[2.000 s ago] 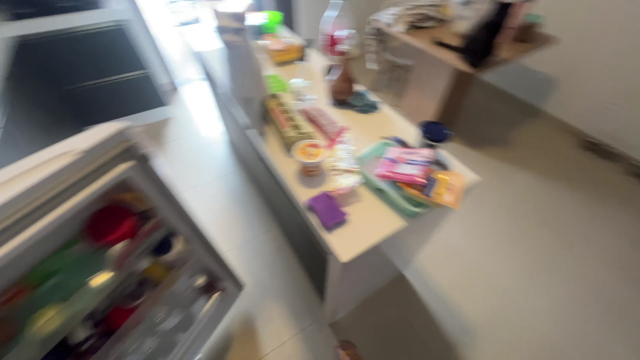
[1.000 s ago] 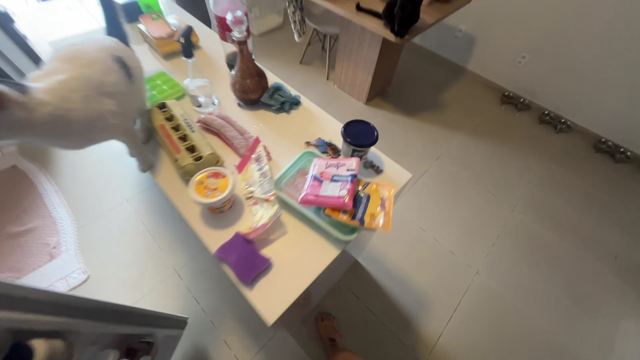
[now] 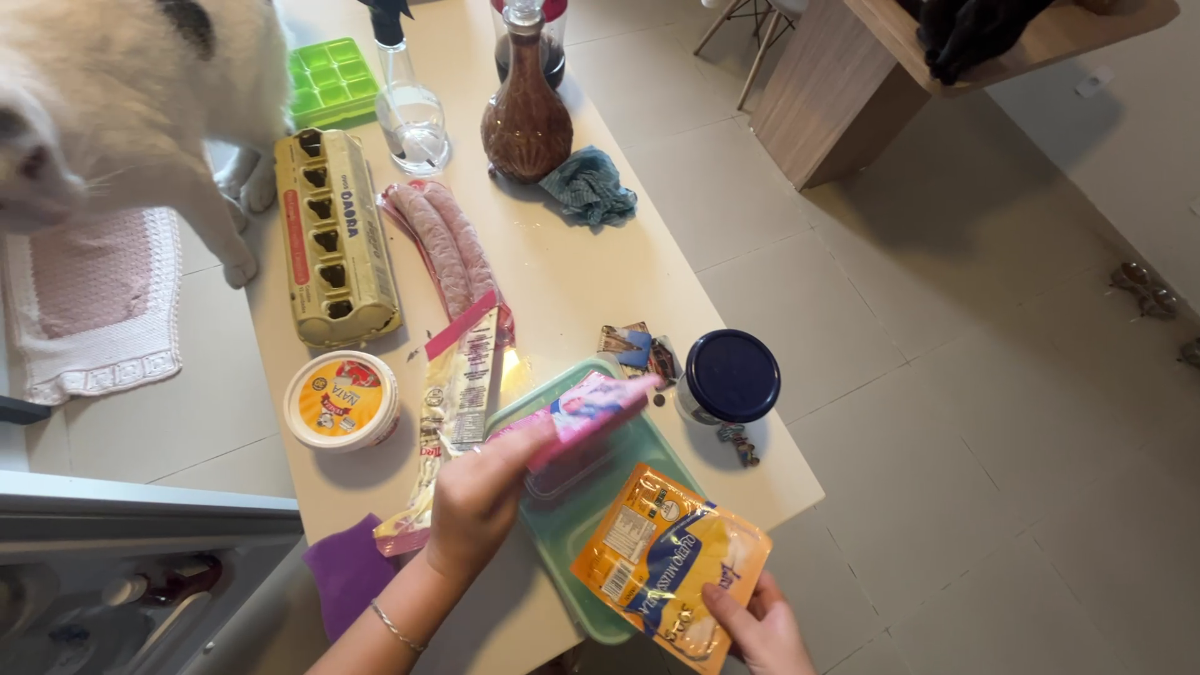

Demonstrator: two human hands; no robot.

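My left hand (image 3: 483,502), with a thin bracelet at its wrist, grips a pink packet (image 3: 595,408) above a green plastic container (image 3: 600,623). Between the thumb and fingers of my right hand (image 3: 764,619) is an orange packet of sliced mozzarella cheese (image 3: 670,562), held over the container's near end. Left of the container lies a long clear packet with pink ends (image 3: 459,384), next to packaged sausages (image 3: 445,244). A round tub with a yellow lid (image 3: 340,401), an egg carton (image 3: 337,239) and a purple cloth (image 3: 352,577) are farther left. A dark-blue-lidded tub (image 3: 732,377) stands at the right edge.
A white cat (image 3: 141,103) stands at the table's left edge. Farther back are a green ice tray (image 3: 330,80), a spray bottle (image 3: 412,122), a brown glass decanter (image 3: 528,122) and a crumpled blue cloth (image 3: 591,187). An open fridge door (image 3: 159,525) is at lower left.
Both hands have come into view. The pink packet and the cheese packet, which lay on the green container one second ago, are now held. The cat's head has come into view.
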